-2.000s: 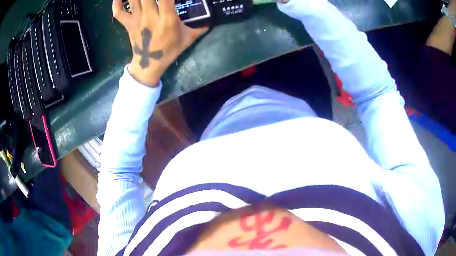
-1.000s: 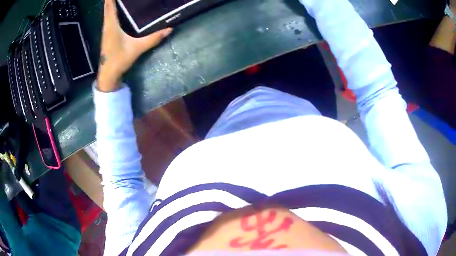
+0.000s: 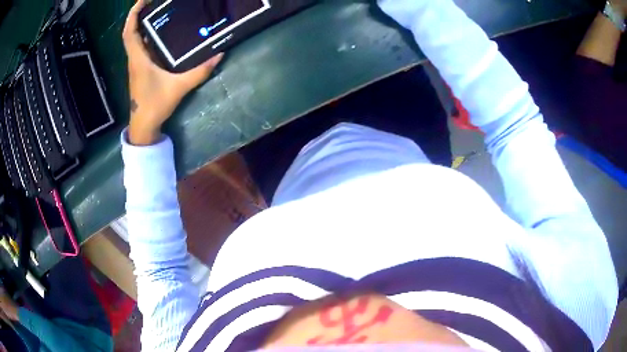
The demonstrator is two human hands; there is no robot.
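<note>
A black portable media player (image 3: 275, 15) lies at the top edge of the view, partly cut off. Its white-framed screen (image 3: 199, 26) is dark with a small blue-white icon and faint text. My left hand (image 3: 159, 86) grips the screen end, thumb along the near edge and fingers at the far left side. My right hand is beyond the top edge; only its light blue sleeve (image 3: 460, 62) shows.
Several black players (image 3: 48, 113) stand in a row on the green bench (image 3: 302, 82) at the left. A pink-cased smartphone (image 3: 58, 223) lies below them, near a cable bundle (image 3: 10, 240). Another person's forearm (image 3: 599, 41) is at the upper right, a teal sleeve (image 3: 62, 333) at lower left.
My left hand has moved left and now holds the player's screen end. The screen went from lit text to dark, and now shows a small icon. My right hand has left the view.
</note>
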